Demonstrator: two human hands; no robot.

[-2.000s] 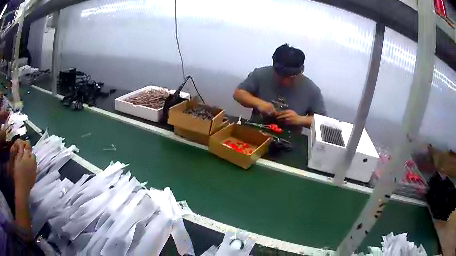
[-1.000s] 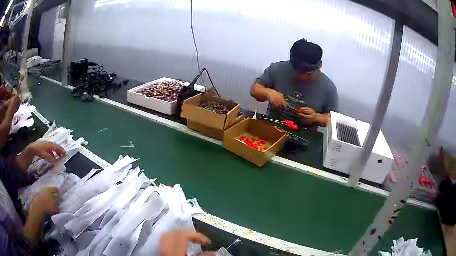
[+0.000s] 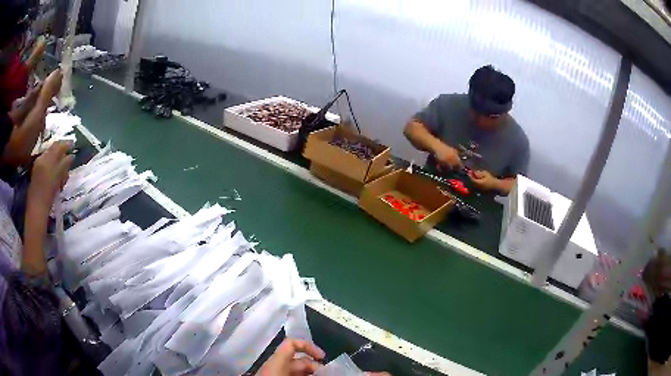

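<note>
My left hand point(image 3: 294, 358) is at the bottom edge, partly cut off, its fingers bent together at the edge of a white sleeve point(image 3: 340, 365). The sleeve is also cut off by the frame. A small skin-coloured sliver at the bottom edge, just right of the sleeve, looks like a fingertip of my right hand point(image 3: 379, 374); what it holds does not show. A big heap of overlapping white sleeves point(image 3: 213, 308) lies on the dark worktop left of my left hand.
A green belt point(image 3: 331, 250) runs beyond the pale rail point(image 3: 382, 339). Across it are a white tray point(image 3: 254, 136), open cartons point(image 3: 401, 224), a white box point(image 3: 515, 220) and a person point(image 3: 471, 139) working. Another person's raised arm point(image 3: 40, 213) is at left; a slanted post stands right.
The view has shifted, so the far side sits further right. My left hand, blurred over the heap's edge a second ago, is now lower right at a white sleeve. The left neighbour's hands have risen.
</note>
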